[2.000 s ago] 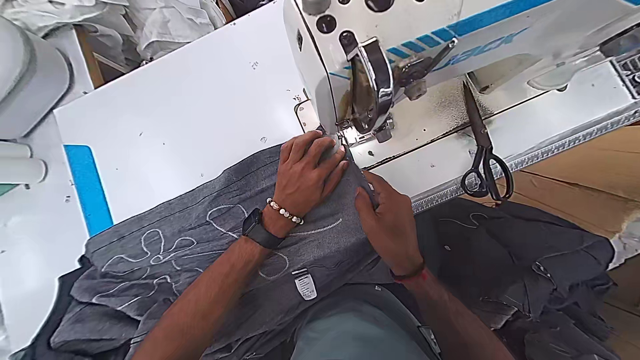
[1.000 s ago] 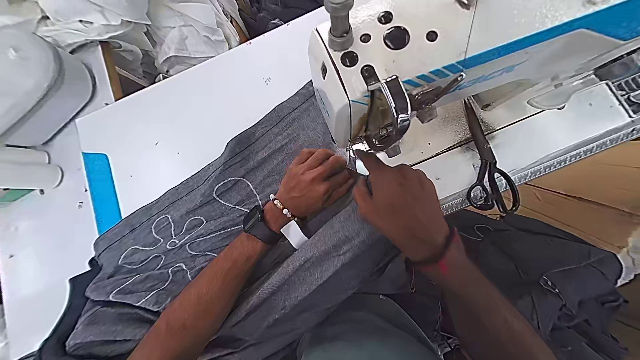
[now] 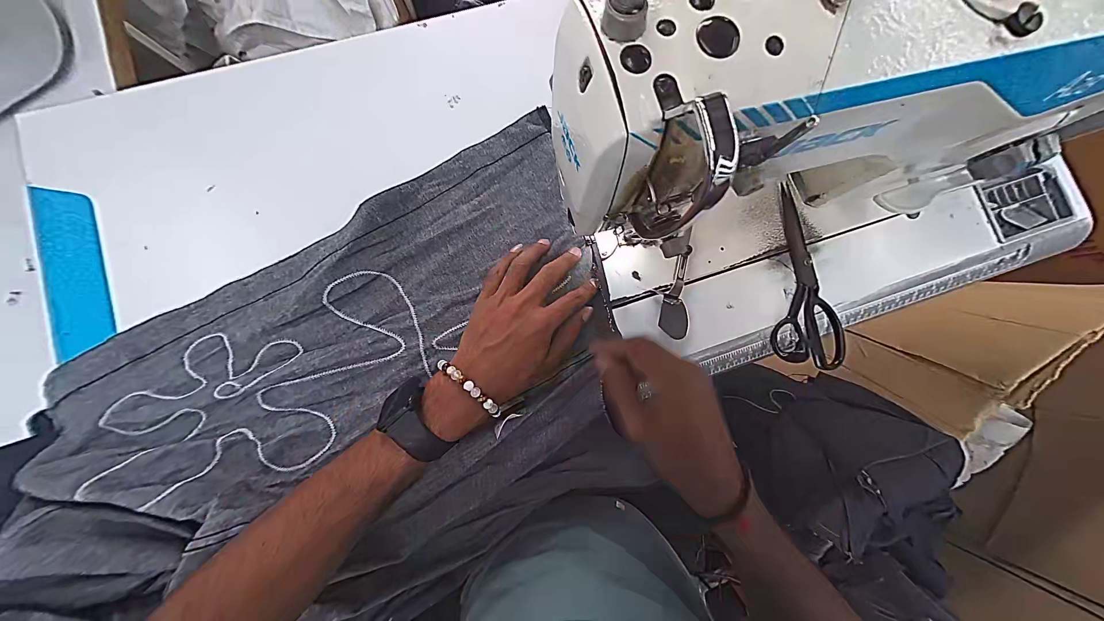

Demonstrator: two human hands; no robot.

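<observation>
Dark grey cloth [image 3: 285, 285] with white stitched flower outlines lies across the table and up to the needle area of a white and blue Jack sewing machine [image 3: 733, 78]. My left hand [image 3: 526, 323], palm down with fingers a little spread, presses on the cloth just in front of the presser foot [image 3: 608, 241]. My right hand [image 3: 660, 405] is at the cloth's right edge, its fingers curled and somewhat blurred; whether they pinch the cloth is unclear. Black-handled scissors [image 3: 806, 319] lie on the machine bed, to the right of the needle.
The white tabletop [image 3: 259, 147] extends behind the cloth. Dark fabric [image 3: 845, 466] is heaped below the table edge at the right, beside cardboard [image 3: 931, 354]. White cloth [image 3: 293, 26] lies beyond the table's far edge. A metal lever hangs near the needle.
My right hand has drawn back from the needle toward me. The cloth now reaches farther up along the machine's left side than two seconds ago. My left hand stays on the cloth.
</observation>
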